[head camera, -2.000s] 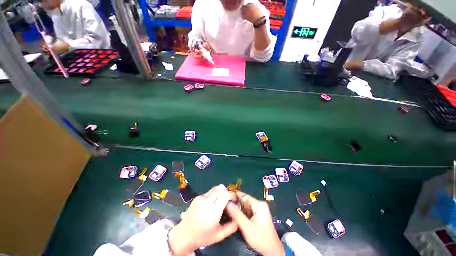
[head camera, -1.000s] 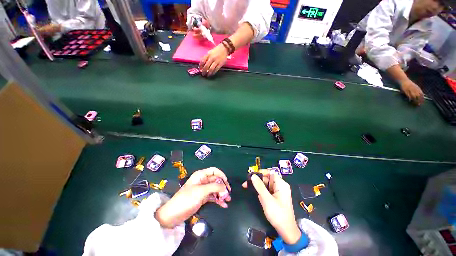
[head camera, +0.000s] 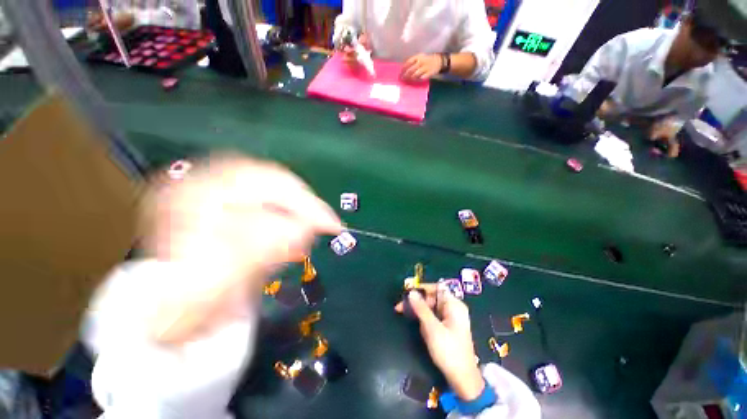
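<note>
My left hand (head camera: 237, 217) is large and blurred over the left bench and belt. Its fingertips are beside a watch case (head camera: 344, 243); whether it holds anything cannot be told. My right hand (head camera: 449, 337) pinches a dark display screen (head camera: 415, 299) with its orange ribbon cable (head camera: 418, 274) sticking up. Several watch cases (head camera: 471, 281) lie just right of and behind the right fingers. Display screens with orange cables lie at the left (head camera: 310, 380), below the right hand (head camera: 417, 388) and to its right (head camera: 506, 324).
The green conveyor (head camera: 409, 184) carries a watch case (head camera: 349, 201) and another with a black part (head camera: 468, 218). A cardboard box (head camera: 65, 237) stands left, a grey-white box (head camera: 696, 360) right. A thin black cable (head camera: 541, 327) and a case (head camera: 547, 377) lie right. Coworkers sit opposite.
My left hand has moved up and left from near the right hand, and the pink case seen in it no longer shows. My right hand still holds the screen. The view has shifted.
</note>
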